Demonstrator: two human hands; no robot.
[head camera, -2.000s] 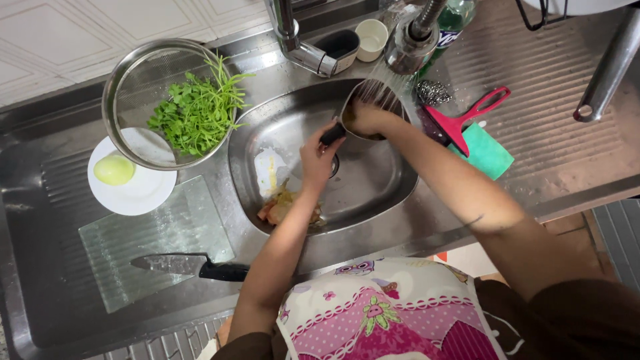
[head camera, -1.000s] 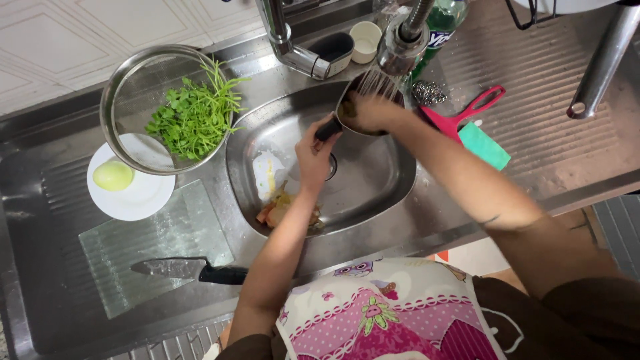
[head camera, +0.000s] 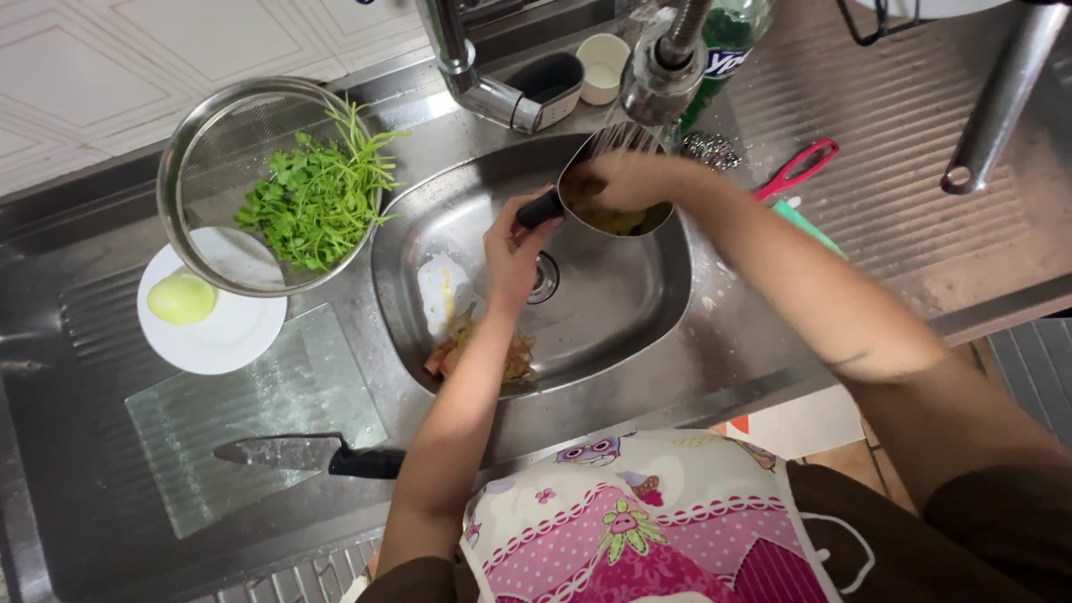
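Note:
My left hand (head camera: 517, 243) grips the black handle of a metal saucepan (head camera: 662, 219), which hangs over the right part of the steel sink basin (head camera: 603, 327). Inside the pan is my right hand (head camera: 620, 180), blurred, its fingers partly hidden; whether they hold anything I cannot tell. Yellowish pieces show at the pan's lower side. Water streams into it from the spray head (head camera: 662, 84) just above. Peelings (head camera: 515, 356) lie in the basin's lower left, partly behind my left forearm.
Left of the basin, a mesh strainer (head camera: 172, 188) of green herbs (head camera: 314, 201) overlaps a white plate (head camera: 213, 347) with a peeled onion (head camera: 181, 298). A knife (head camera: 285, 452) lies across a glass board (head camera: 176, 435). Behind stands a green bottle (head camera: 729, 50); a red-handled tool (head camera: 800, 167) lies right.
My right hand has shifted within the pan, under the running water. My left hand keeps its grip on the handle.

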